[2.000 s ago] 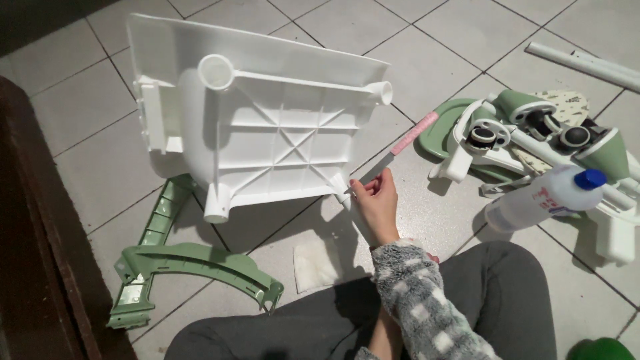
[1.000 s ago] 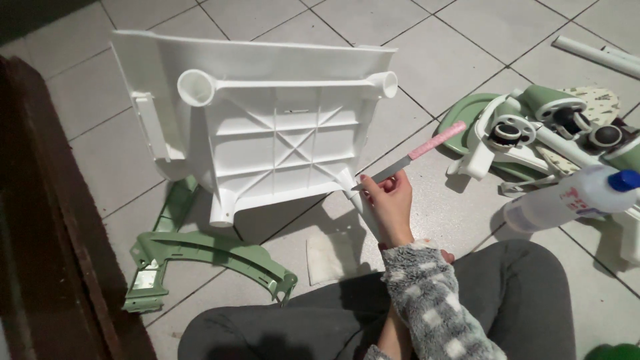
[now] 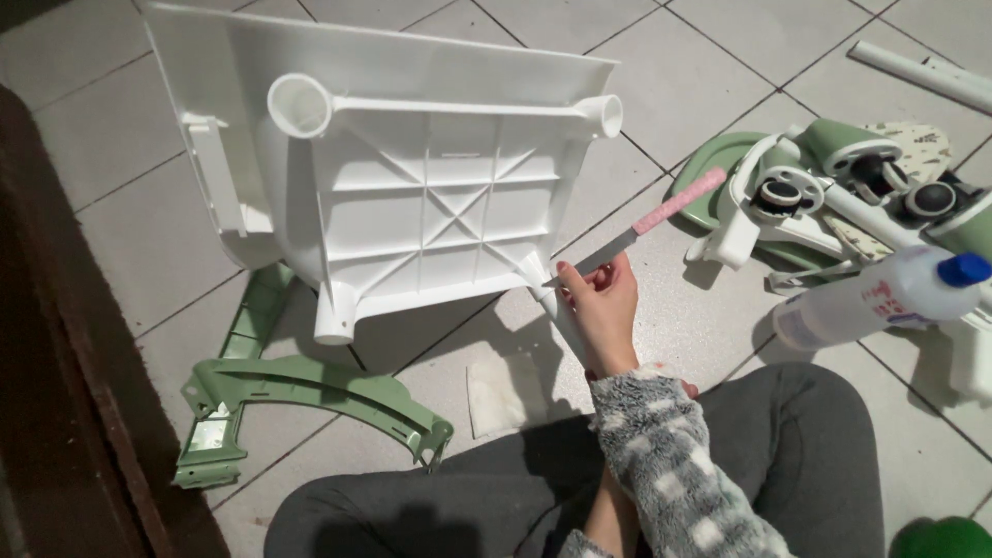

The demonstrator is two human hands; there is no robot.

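A white plastic chair seat (image 3: 453,186) is tilted with its ribbed underside and round leg sockets towards me. A white tube (image 3: 564,325) meets its lower right socket. My right hand (image 3: 604,306) pinches the blade of a knife with a pink handle (image 3: 680,201), the blade's tip at the joint of socket and tube. Under the right sleeve my left hand (image 3: 688,389) is mostly hidden; its fingers show at both sides of the tube's lower end, closed around it. A green plastic curved frame part (image 3: 310,387) lies on the floor at the lower left.
On the tiled floor at the right lie green and white chair parts with black wheels (image 3: 779,198), and a bottle with a blue cap (image 3: 868,302). White tubes (image 3: 922,76) lie beyond. A whitish cloth (image 3: 505,395) is near my legs. Dark brown furniture (image 3: 62,349) edges the left.
The seat has tilted a little against the floor, its near corner lower than two seconds ago. My right hand stays at the same joint with the knife.
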